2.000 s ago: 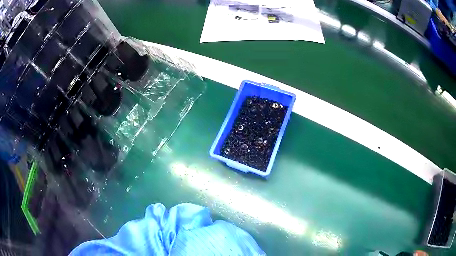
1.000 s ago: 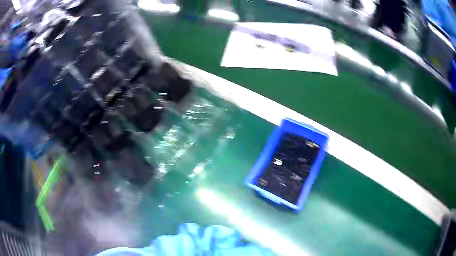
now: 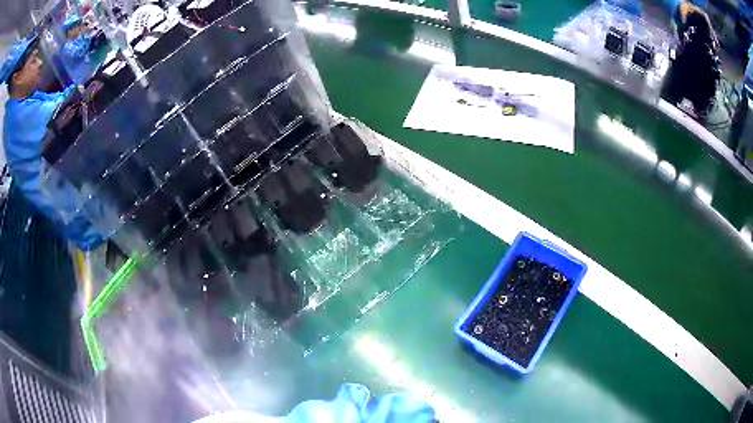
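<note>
A stack of clear plastic blister trays holding black parts stands on the green bench at the left. Its transparent edge lies over the bench surface. A blue parts bin filled with tiny dark screws and a few shiny rings sits right of the stack, against the white strip. A light blue sleeve shows at the bottom edge; no hand of mine shows, as both are out of the picture.
A printed sheet lies beyond the white strip. A person in a blue smock and cap is at the far left. Green edging bends at the lower left. Black parts on clear plastic are at the upper right.
The view has swung left and up, so the tray stack, blue bin and sheet appear further right and lower. The person at the far left has come into view. The clear bin at right has left it.
</note>
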